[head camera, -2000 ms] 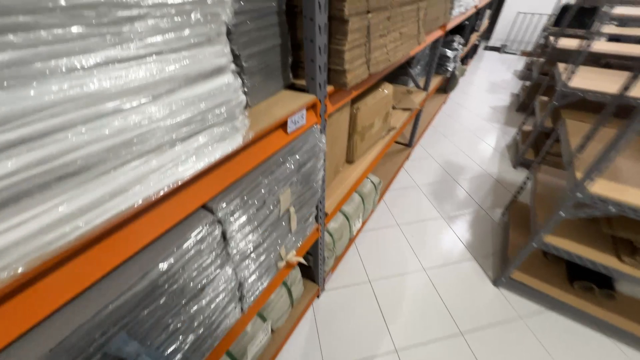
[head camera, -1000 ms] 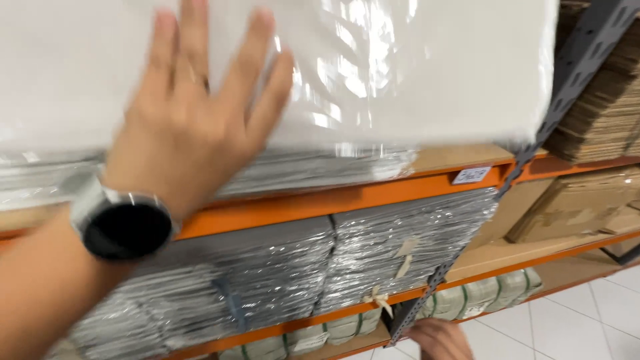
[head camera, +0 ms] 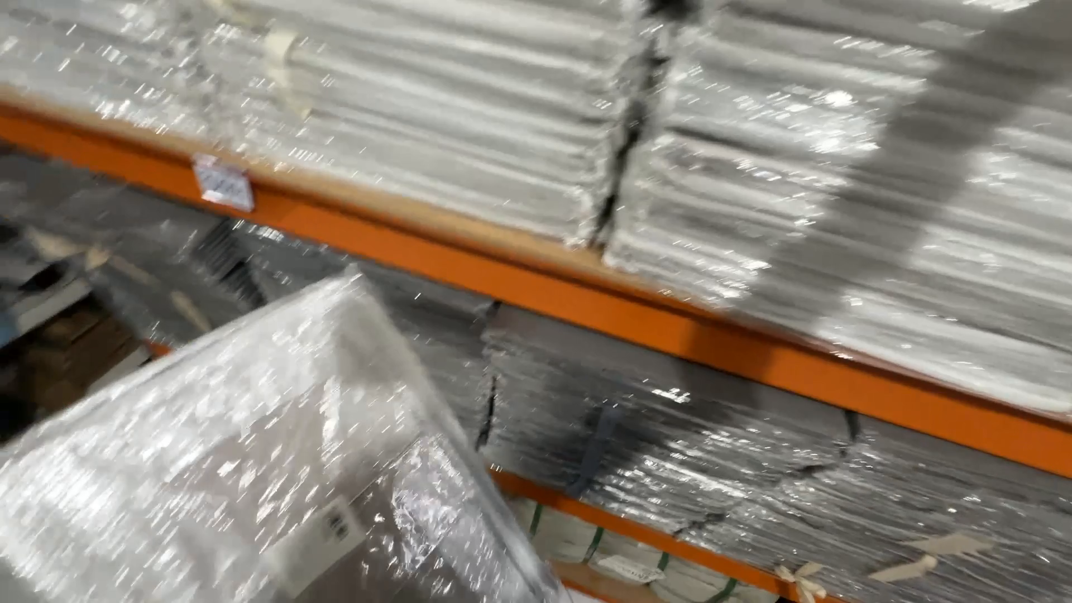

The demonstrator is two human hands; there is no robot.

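Note:
A flat package in clear plastic wrap (head camera: 251, 452), with a pale label on it, fills the lower left of the head view, tilted in front of the shelving. Neither of my hands shows in this frame, so what holds the package is hidden. Behind it, stacks of white plastic-wrapped packages (head camera: 435, 126) lie on the upper shelf. Grey plastic-wrapped stacks (head camera: 670, 444) fill the level below.
An orange shelf beam (head camera: 502, 276) slants across the view and bears a small white tag (head camera: 223, 182). Lower down are pale bundles with green straps (head camera: 569, 536). Brown cardboard (head camera: 79, 360) shows at the far left.
The hand with the watch and the second hand, both seen one second ago, have left the view. A wrapped package now stands in the foreground. The view has swung strongly along the shelving.

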